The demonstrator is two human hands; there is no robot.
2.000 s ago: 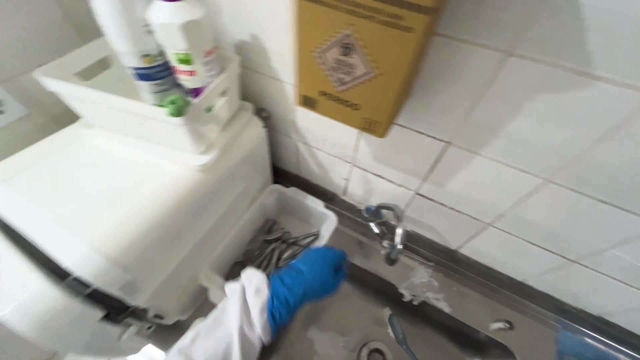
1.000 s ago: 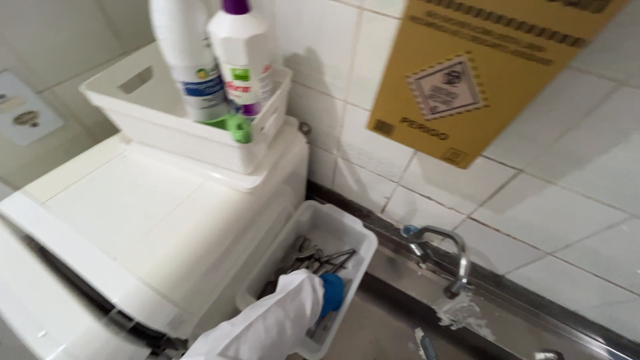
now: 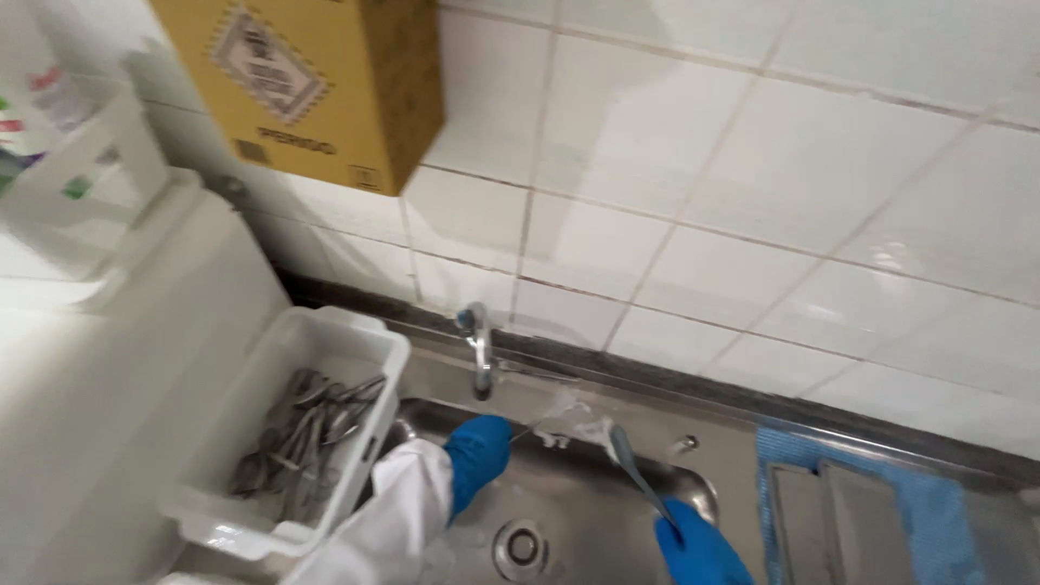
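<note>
My left hand (image 3: 479,459), in a blue glove and white sleeve, is over the left part of the steel sink (image 3: 569,496), closed on a thin metal instrument (image 3: 526,432) whose tip points right. My right hand (image 3: 700,546), also gloved in blue, holds a grey brush (image 3: 638,467) by its handle over the right side of the sink, its head up near white foam (image 3: 577,418) on the sink's back ledge. Left of my left hand stands a white plastic tub (image 3: 390,357) with several metal instruments (image 3: 313,435) in it.
The faucet (image 3: 481,357) rises behind the sink. A yellow cardboard box (image 3: 325,89) hangs on the tiled wall. Metal trays (image 3: 865,520) lie on a blue cloth (image 3: 942,520) at right. A white appliance (image 3: 97,406) bearing a white basket (image 3: 106,179) stands at left.
My left hand has moved right, out of the tub, with a thin instrument in it. My right hand has come into view holding the brush, which lay in the sink area before. The view has swung right.
</note>
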